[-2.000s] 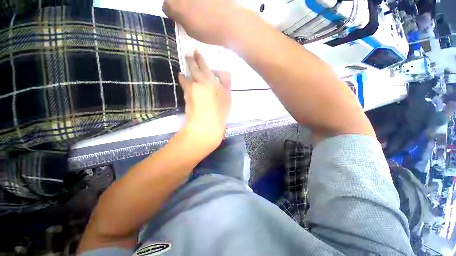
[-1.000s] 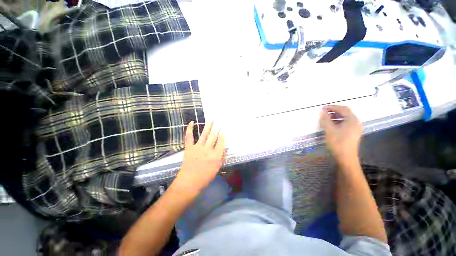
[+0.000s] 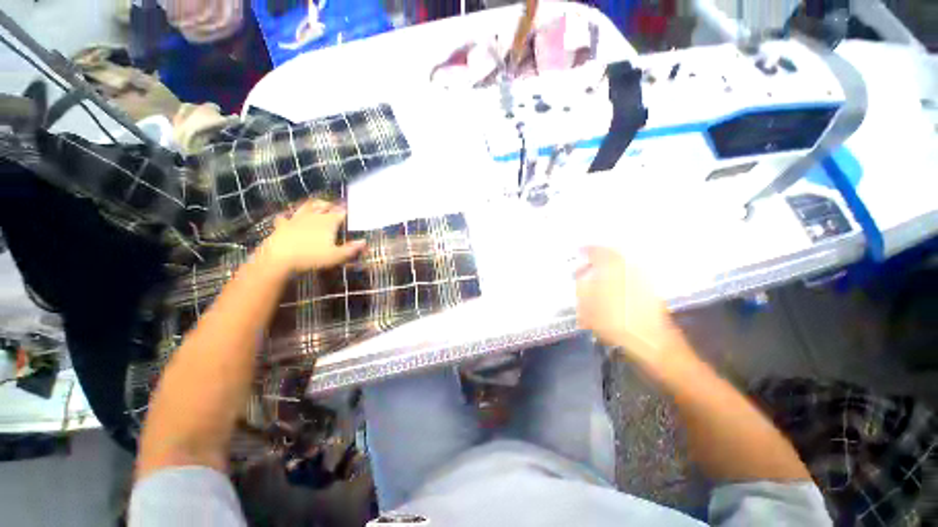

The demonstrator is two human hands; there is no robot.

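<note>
A black plaid garment (image 3: 411, 270) with cream and yellowish lines lies on the left part of the white table, two sleeve ends pointing right, one behind the other. Its rest hangs over the left edge. My left hand (image 3: 309, 239) lies on the nearer sleeve, fingers spread, not gripping. My right hand (image 3: 609, 293) is over the white table to the right of the sleeve end, fingers bent together. It is overexposed, and a small pale thing may be at the fingertips; I cannot tell.
A white sewing machine (image 3: 679, 129) with blue trim and a dark panel stands behind my right hand. A grey ruled strip (image 3: 453, 353) runs along the table's front edge. Pinkish cloth (image 3: 561, 46) lies behind the machine. Plaid piles (image 3: 864, 443) lie low at the right.
My left hand has moved from the sleeve end back onto the sleeve, to the left. My right hand has come left, closer to the sleeve end. The view has tilted up.
</note>
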